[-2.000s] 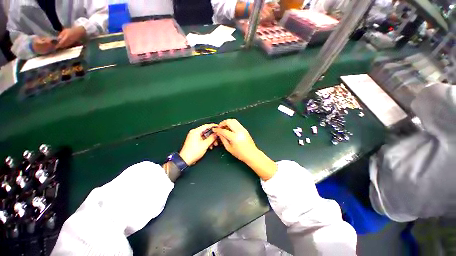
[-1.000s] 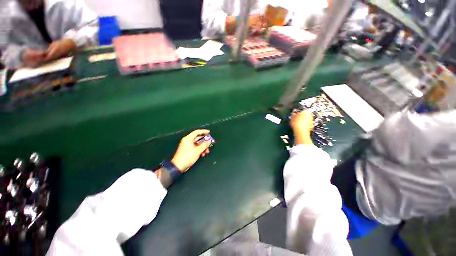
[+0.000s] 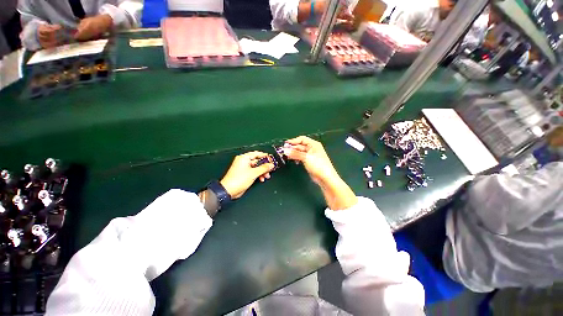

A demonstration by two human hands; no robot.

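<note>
My left hand [image 3: 247, 173] holds a small black-and-silver unit [image 3: 266, 162] between its fingers, above the middle of the green bench. My right hand [image 3: 307, 156] is just right of it. Its fingertips grip a small dark, glinting part [image 3: 281, 152] close to the unit; whether the two touch is too small to tell. A pile of small dark, silver and cream loose parts [image 3: 412, 148] lies at the right by the metal post. Several pale pieces [image 3: 371, 183] lie left of the pile.
A black tray [image 3: 32, 213] with silver-topped units is at the left. A white slip [image 3: 355, 143] lies by the metal post [image 3: 420, 65]. A long white box [image 3: 458, 141] and a person's sleeve [image 3: 506, 222] are at the right. Pink-topped trays [image 3: 200, 42] stand across the bench.
My right hand has come back from the loose-part pile to beside my left hand and now has a small part in its fingers. The camera view has shifted slightly.
</note>
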